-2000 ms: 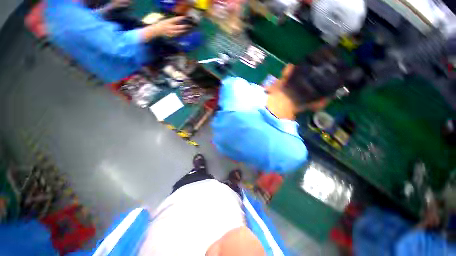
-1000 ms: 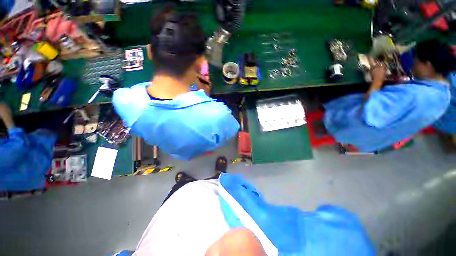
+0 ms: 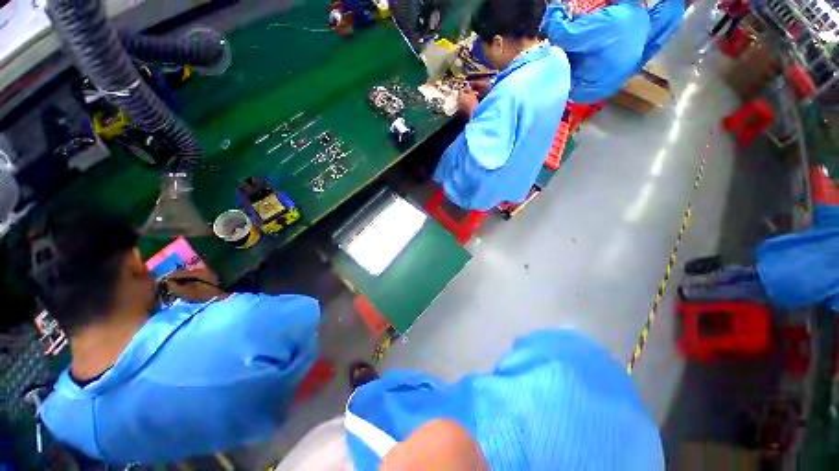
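Neither of my hands is in view. My blue jacket sleeve and front [image 3: 552, 405] fill the bottom centre, with a white strip down the jacket edge. A rounded skin-coloured shape at the bottom edge shows no fingers. Nearest in front of me is a low green side table [image 3: 414, 292] with a flat silvery-white tray or sheet [image 3: 385, 235] on it. Behind it, the green workbench [image 3: 340, 92] holds a yellow-and-black box [image 3: 268, 206], a pale round cup [image 3: 235, 228] and rows of small metal parts [image 3: 327, 158].
A person in blue [image 3: 184, 377] sits close at lower left. Another person [image 3: 511, 120] works at the bench, with more people beyond. Dark ribbed hoses [image 3: 138, 101] hang at upper left. The grey aisle [image 3: 570, 248] has yellow-black tape [image 3: 669, 267]. A red stool [image 3: 727, 328] stands at right.
My view has swung right along the bench. The nearest seated person and the side table have shifted left in the picture, and the aisle at right has come into view.
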